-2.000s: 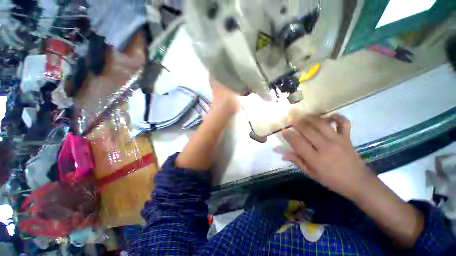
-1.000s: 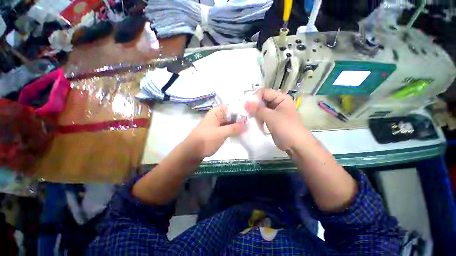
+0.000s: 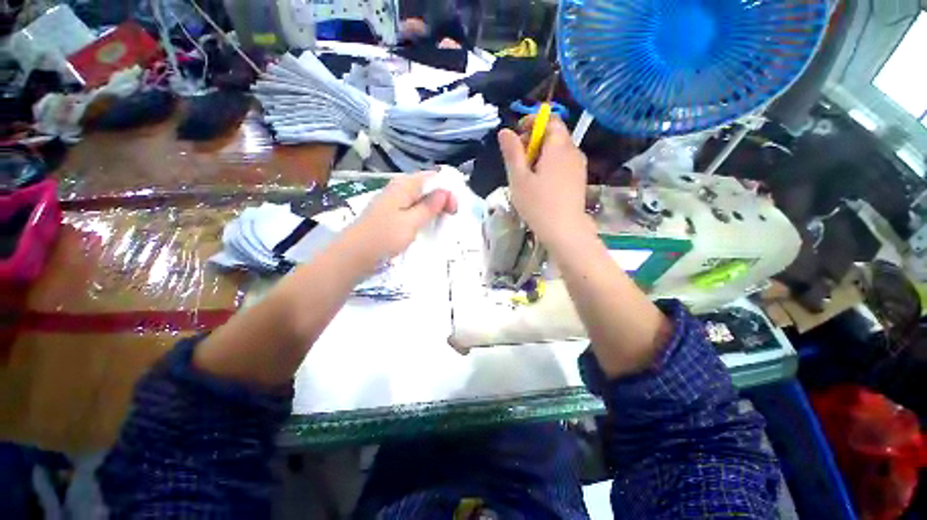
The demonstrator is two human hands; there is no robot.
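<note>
My left hand (image 3: 404, 215) holds a small white cut piece (image 3: 452, 193) between thumb and fingers, above the white machine table (image 3: 356, 371). My right hand (image 3: 549, 168) is raised above the cream sewing machine (image 3: 747, 218) and is closed on a yellow-handled tool (image 3: 539, 132). The tool's lower end is hidden by the hand; it may be snips. A small cut-piece bundle (image 3: 259, 236) with a black strip lies left of my left hand, partly behind the forearm.
A large tied bundle of grey-white pieces (image 3: 315, 107) lies behind the table. A blue fan (image 3: 691, 51) stands at the back right. Cardboard under clear plastic (image 3: 122, 274) is at left. A red bag (image 3: 874, 437) is at lower right. Another person's hand (image 3: 412, 27) shows at the back.
The view has tilted up, showing the fan and large bundle. My hands have moved apart from the shared white piece; my right hand has risen and taken hold of the yellow-handled tool.
</note>
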